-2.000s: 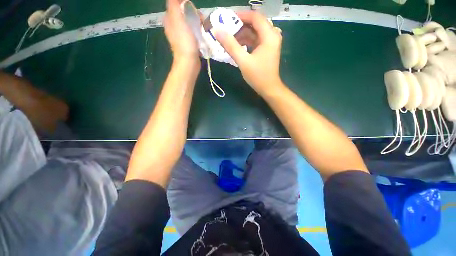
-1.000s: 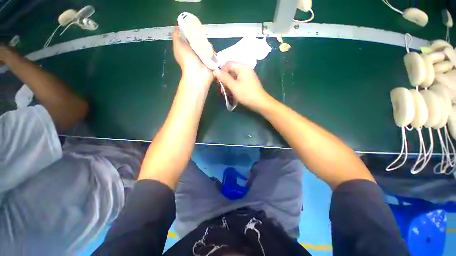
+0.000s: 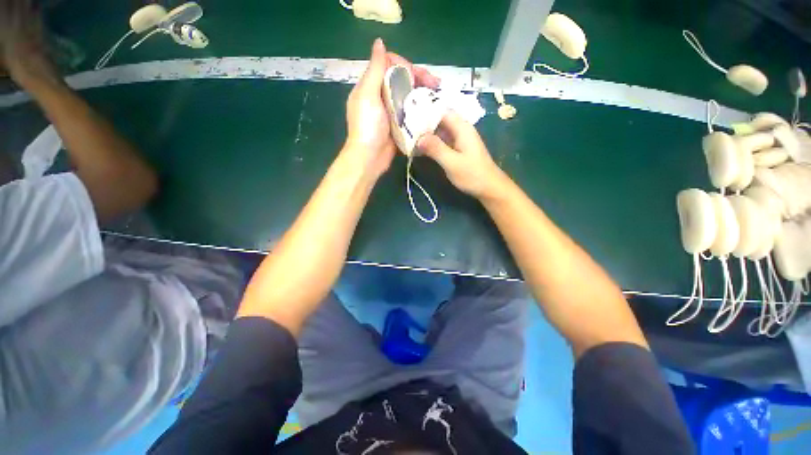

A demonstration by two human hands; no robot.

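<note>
My left hand (image 3: pixel 366 115) holds a cream oval bar (image 3: pixel 397 99) with a greyish face, tilted upright in the palm. A thin pale cord loop (image 3: pixel 421 197) hangs from its lower end. My right hand (image 3: pixel 464 158) has its fingertips at the bar's lower right side, on a white printed label (image 3: pixel 423 110) with small dark marks. Whether the label is stuck to the bar I cannot tell. More crumpled white material (image 3: pixel 466 105) lies just behind my right fingers.
A pile of cream bars (image 3: pixel 749 222) lies at right, cords over the table edge. A grey post (image 3: pixel 519 44) stands on the whitish strip, a small tan blob (image 3: pixel 506 111) beside it. Loose bars (image 3: pixel 566 34) lie beyond. Another person's arm (image 3: pixel 93 147) is at left.
The bar has turned more upright and now shows a greyish face. A white printed label has come up against it at my right fingers. The view has shifted, showing more loose bars beyond the strip.
</note>
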